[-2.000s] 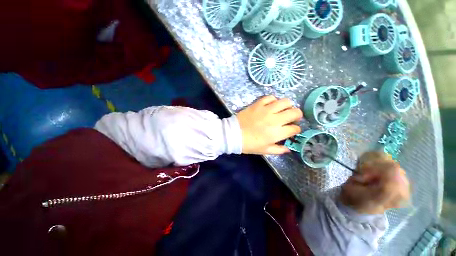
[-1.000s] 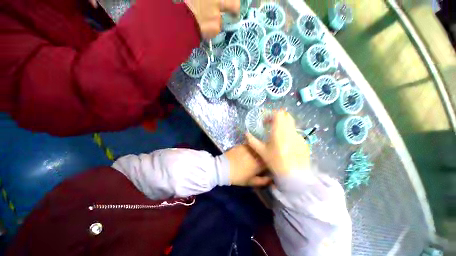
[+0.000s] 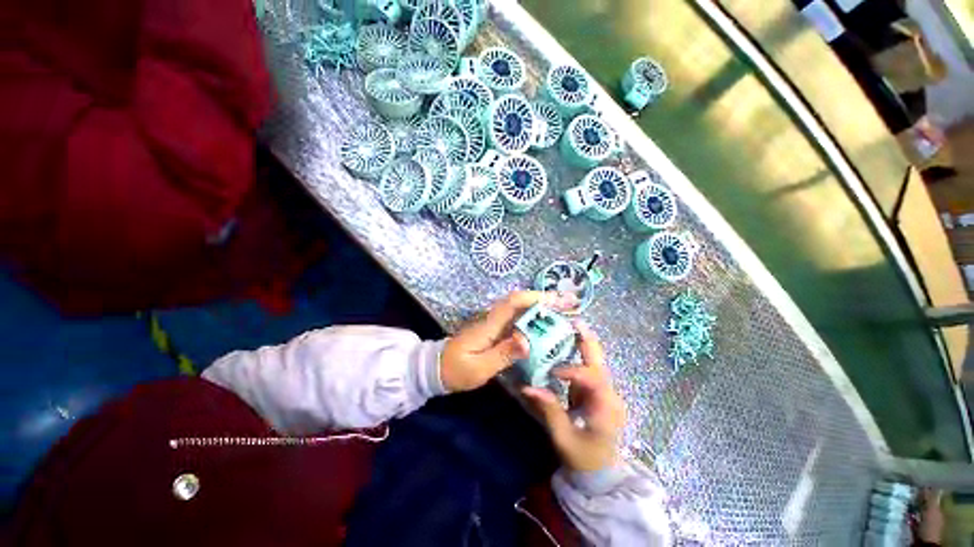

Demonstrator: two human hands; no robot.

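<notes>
A mint-green fan housing is held up between both hands above the bench's near edge, its neck bracket side facing up. My left hand grips it from the left with thumb and fingers. My right hand holds it from the right and below. Another open housing with pale blades lies just beyond the hands, partly hidden by them. A loose front grille lies flat to its left. No tool can be made out in my right hand.
Loose grilles lie in an overlapping pile at upper left. Fan units with dark centres stand along the far side. A heap of small mint pieces lies right. The conveyor carries one fan. A person in dark red is at left.
The hands, earlier over the housing on the bench, now hold it raised and turned. The stick tool seen earlier no longer shows. The view has shifted right, and the other person's hand has left it.
</notes>
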